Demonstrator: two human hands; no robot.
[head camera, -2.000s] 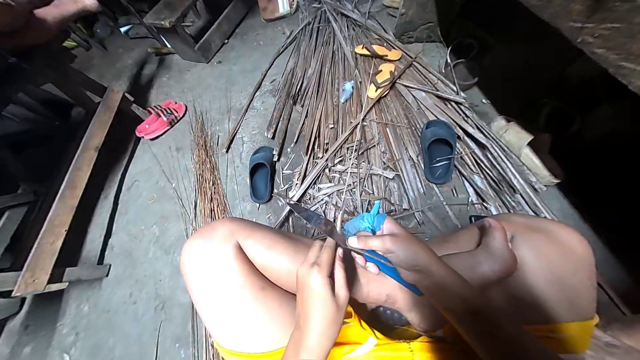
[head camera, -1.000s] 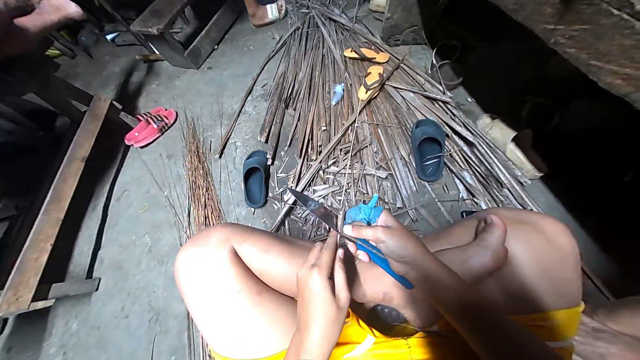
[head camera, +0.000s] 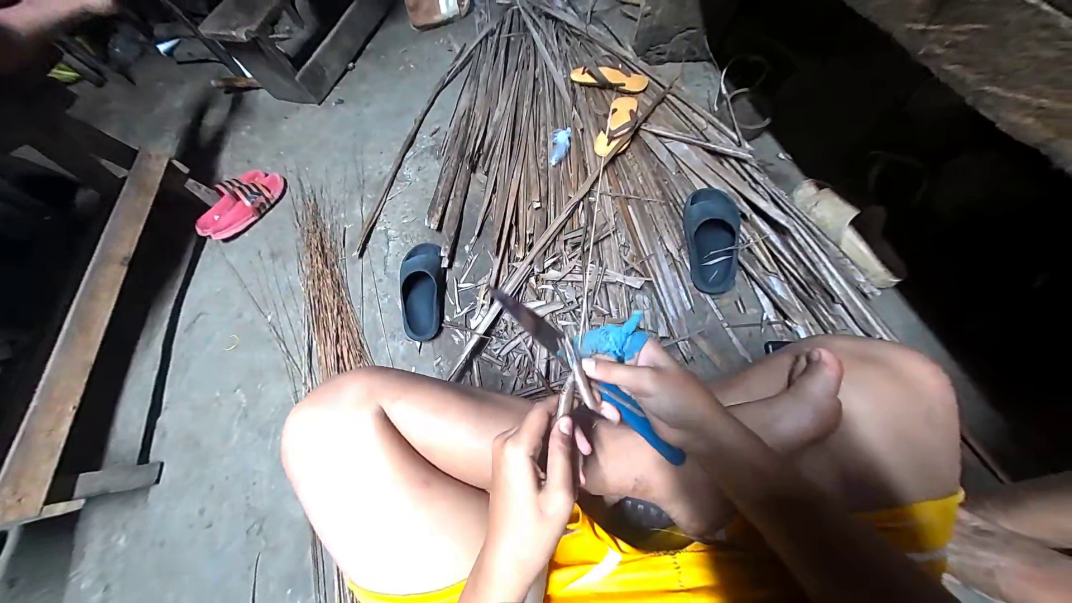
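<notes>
My right hand (head camera: 662, 389) is closed around a knife (head camera: 529, 322) with a blue handle, its dark blade pointing up and left. A crumpled blue plastic wrap (head camera: 615, 337) sits at that hand's fingers. In my left hand (head camera: 540, 461) I pinch a thin dry palm leaf strip (head camera: 566, 400), close against the knife. Both hands are over my crossed legs. Beyond them spreads a large pile of dry palm leaves (head camera: 519, 126), with short shavings (head camera: 544, 293) at its near end. A bundle of thin brown sticks (head camera: 327, 293) lies left of the pile.
Dark slippers (head camera: 422, 293) flank the shavings, and orange flip-flops (head camera: 618, 126) lie on the leaves. Pink slides (head camera: 241, 204) rest on the concrete floor at left, near a wooden plank (head camera: 92, 327). A low wooden bench (head camera: 293, 50) stands at the upper left. Another person's limb shows at the lower right.
</notes>
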